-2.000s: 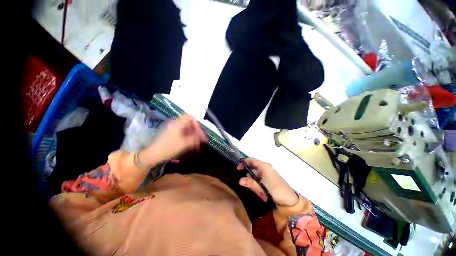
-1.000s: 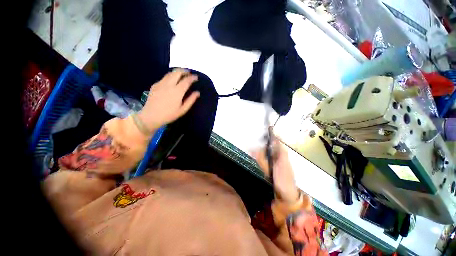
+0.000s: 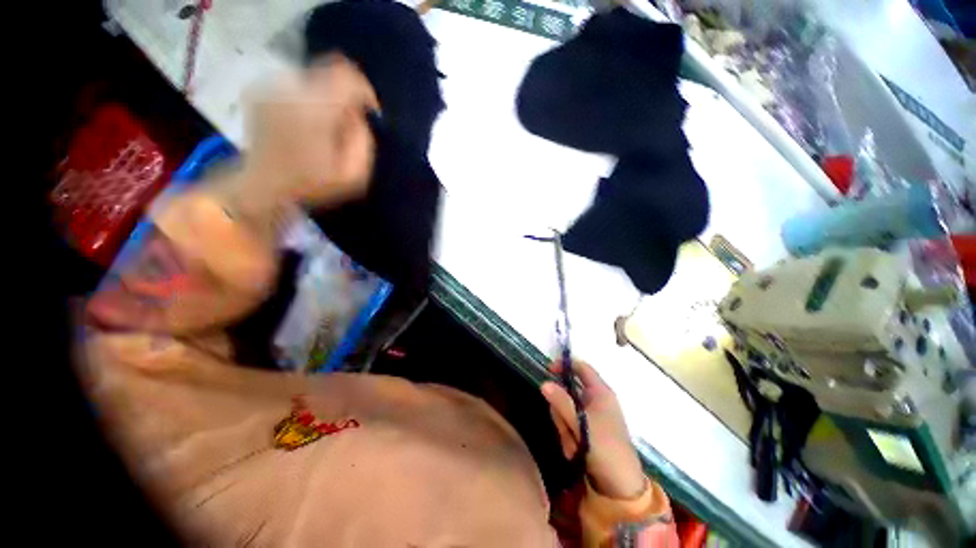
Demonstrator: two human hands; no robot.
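Observation:
My right hand [image 3: 601, 426] is closed on the handles of the fabric shears [image 3: 562, 305] at the table's front edge. The shears' blades point away from me, with their tips a little apart near the black pieces. My left hand [image 3: 310, 134] is blurred and raised at the left edge of a pile of black garment pieces [image 3: 401, 128]; whether it grips cloth cannot be told. More black pieces [image 3: 642, 161] with rounded edges lie overlapped on the white table, beyond the shears' tips.
The cream sewing machine [image 3: 824, 321] stands at the right, with dark-handled snips [image 3: 765, 439] beside it. A blue plastic basket [image 3: 359, 326] with white bags is below the left table edge [image 3: 492, 326]. A red perforated stool [image 3: 112, 177] is at far left. Clear plastic lies behind the machine.
My left hand has moved up and left to the left pile. The black piece that was under it at the front edge is no longer there. The shears have moved slightly toward me, their tips now apart.

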